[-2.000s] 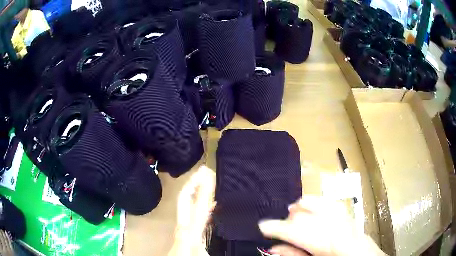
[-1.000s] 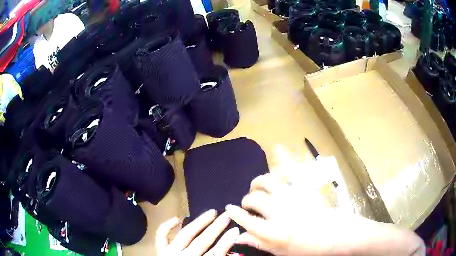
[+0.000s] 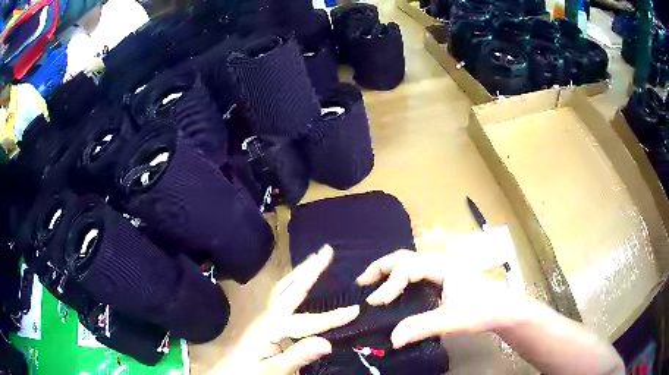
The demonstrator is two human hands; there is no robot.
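Observation:
A dark ribbed fabric panel (image 3: pixel 352 223) lies flat in front of me. A dark housing (image 3: pixel 400 359) lies across its near end, with red and white wire ends on it. Fabric seems to cover part of the housing; the exact overlap is unclear. My left hand (image 3: pixel 301 322) is over its left end, fingers spread and touching the top. My right hand (image 3: pixel 440 300) is over its right part, fingers curled on the far side and thumb on the near side. The housing's near edge is cut off by the picture's rim.
Wrapped housings (image 3: pixel 202 198) are piled at left, over a green sheet (image 3: pixel 59 344). A thin black stick (image 3: pixel 476 212) and whitish paper (image 3: pixel 488 253) lie right of the fabric. A cardboard tray (image 3: pixel 572 198) stands at right; unwrapped black housings (image 3: pixel 506 62) stand behind it.
Against one second ago, my left fingers have spread apart and more of the housing and its wire ends shows between my hands. The view has shifted slightly, moving the scene rightward.

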